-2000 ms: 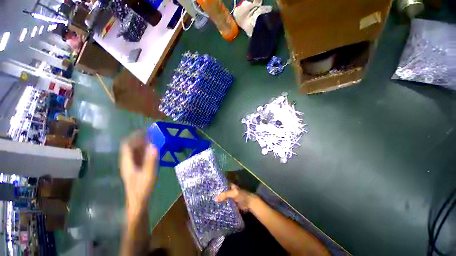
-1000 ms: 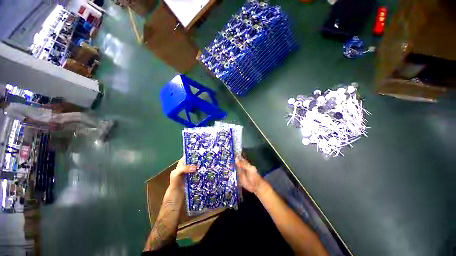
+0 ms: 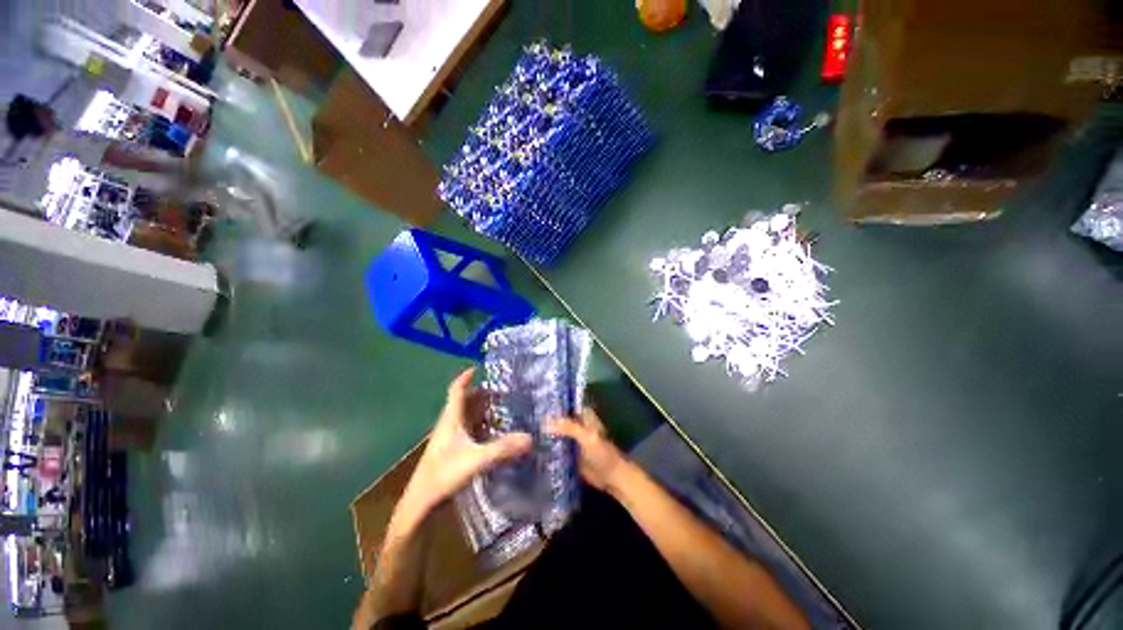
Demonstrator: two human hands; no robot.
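Observation:
A bundle of circuit board panels in silvery bubble wrap (image 3: pixel 530 369) is held upright over my lap, partly turned on its edge. My left hand (image 3: pixel 462 443) grips its left side, thumb across the wrapped face. My right hand (image 3: pixel 594 449) holds its right side near the lower edge. Loose wrap hangs below, over the brown packing carton (image 3: pixel 370 523) by my legs. The carton's inside is mostly hidden by my hands and the bundle.
A tall stack of blue panels (image 3: pixel 548 154) stands at the table edge (image 3: pixel 640 382). A pile of white-leaded parts (image 3: pixel 745 295), a small board (image 3: pixel 778 126), a black pouch (image 3: pixel 751 55) and a brown box (image 3: pixel 961 74) are on the table. A blue stool (image 3: pixel 425 289) stands on the floor.
The bundle showed blue boards face-up a second ago; now it is turned and wrap covers its face. My left hand has shifted from its edge to across the front.

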